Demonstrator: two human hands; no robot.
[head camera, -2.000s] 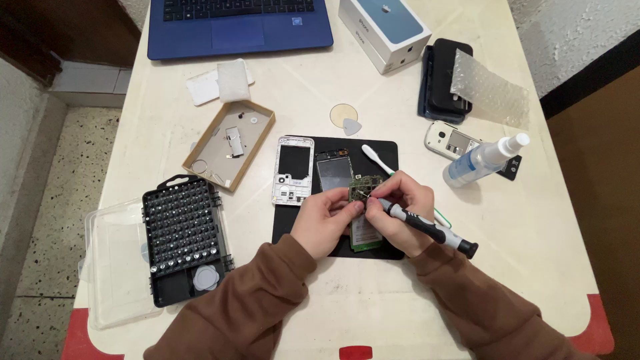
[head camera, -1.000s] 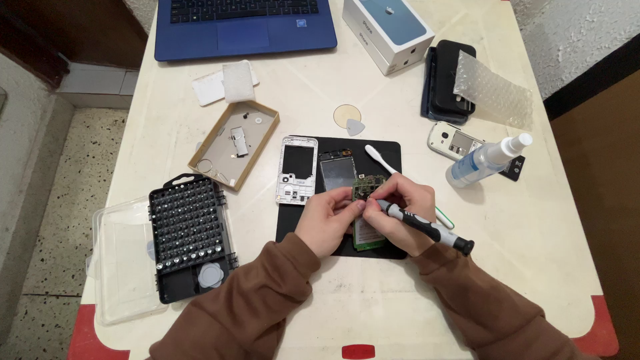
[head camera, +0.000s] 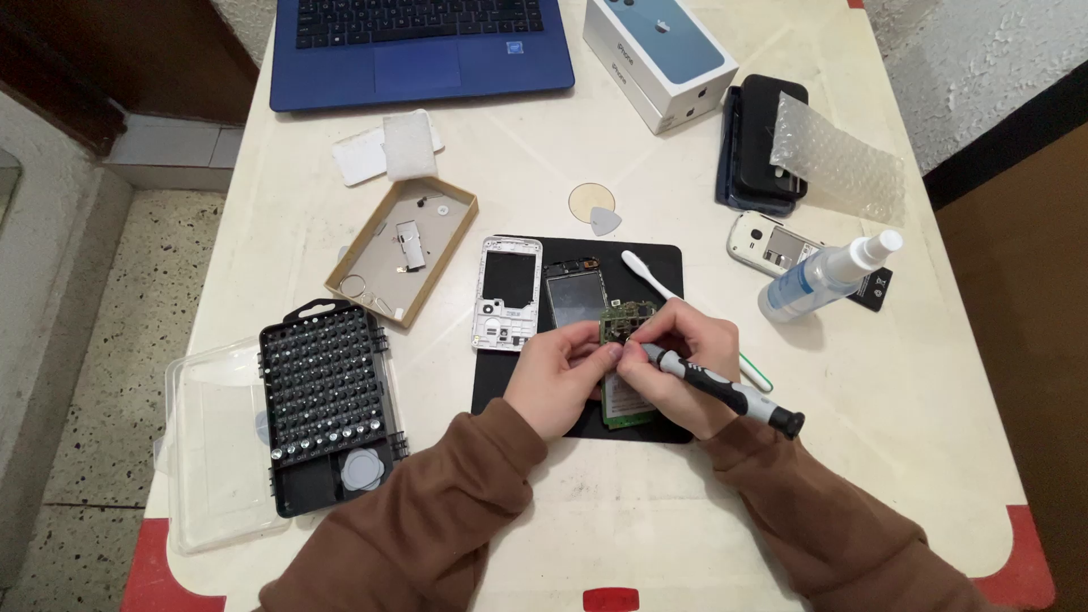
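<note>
My left hand (head camera: 561, 374) grips the left edge of a green phone circuit board (head camera: 619, 316) above a black mat (head camera: 497, 382). In my right hand (head camera: 688, 365) is a grey and black precision screwdriver (head camera: 714, 384), its handle slanting down to the right; my fingertips meet the board, and the tool's tip is hidden. The board's lower part carries a pale labelled area. A white phone frame (head camera: 507, 331) and a phone display (head camera: 577, 297) lie to the left and behind. A white toothbrush (head camera: 653, 276) passes behind my right hand.
Left stand an open screwdriver bit case (head camera: 323, 382) and a cardboard tray (head camera: 466, 223) of small parts. Behind are a blue laptop (head camera: 416, 72) and a phone box (head camera: 671, 51). On the right are a spray bottle (head camera: 803, 285), an opened phone (head camera: 769, 242), bubble wrap (head camera: 841, 157) and dark phone cases (head camera: 761, 144).
</note>
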